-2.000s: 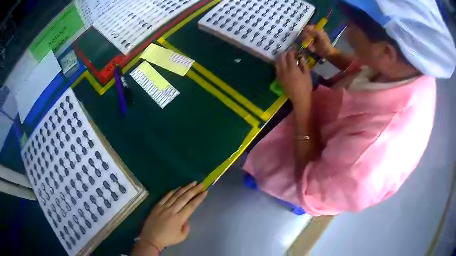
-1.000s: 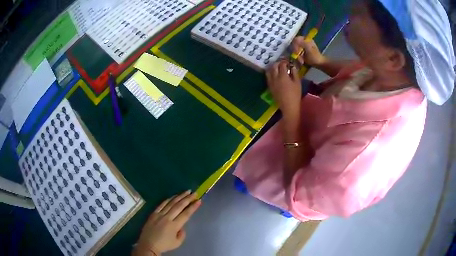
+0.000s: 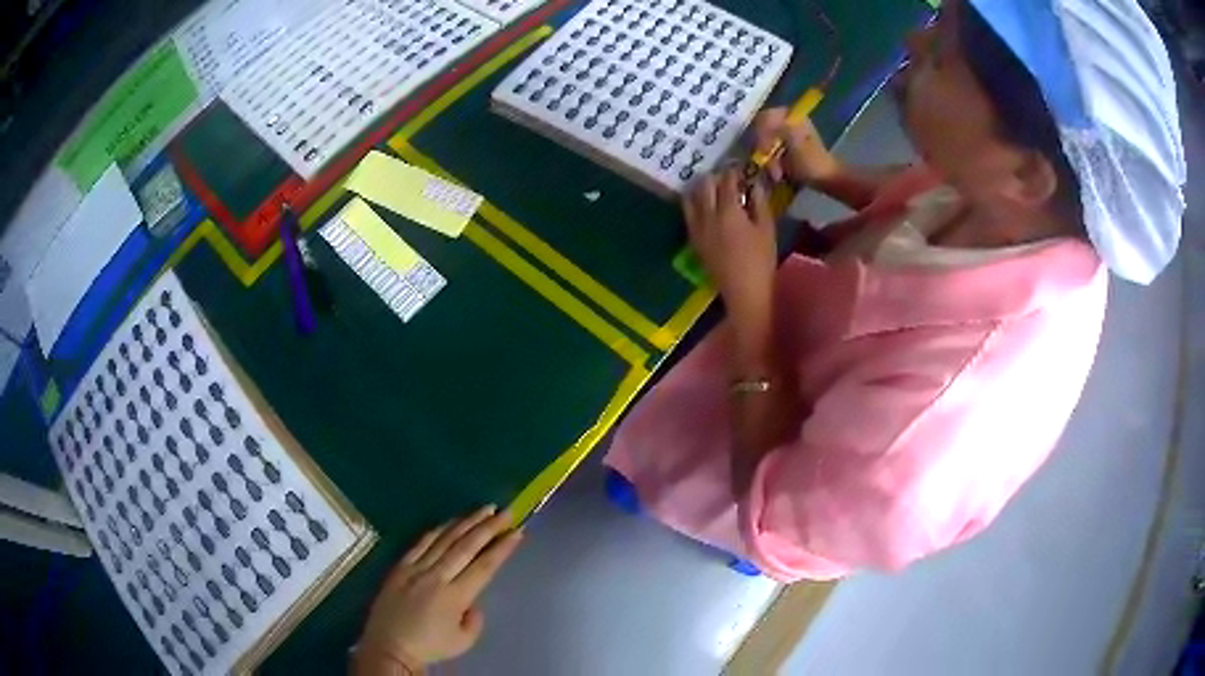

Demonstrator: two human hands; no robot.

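My left hand rests palm down on the bench's yellow-taped front edge, fingers stretched out, holding nothing. My right hand is not in view. Left of my hand, a white parts tray on a layered stack carries rows of small dark dumbbell-shaped components. Yellow and white label slips and a purple marker pen lie on the green mat beyond my hand.
A person in pink workwear sits at right, holding a yellow pen-like tool beside another parts tray. A third tray, a green label sheet and white paper lie at the back. A blue stool shows below.
The bench, slips, far tray and seated person have shifted slightly left and down in the picture. My left hand stays on the bench edge. The person still holds the yellow tool.
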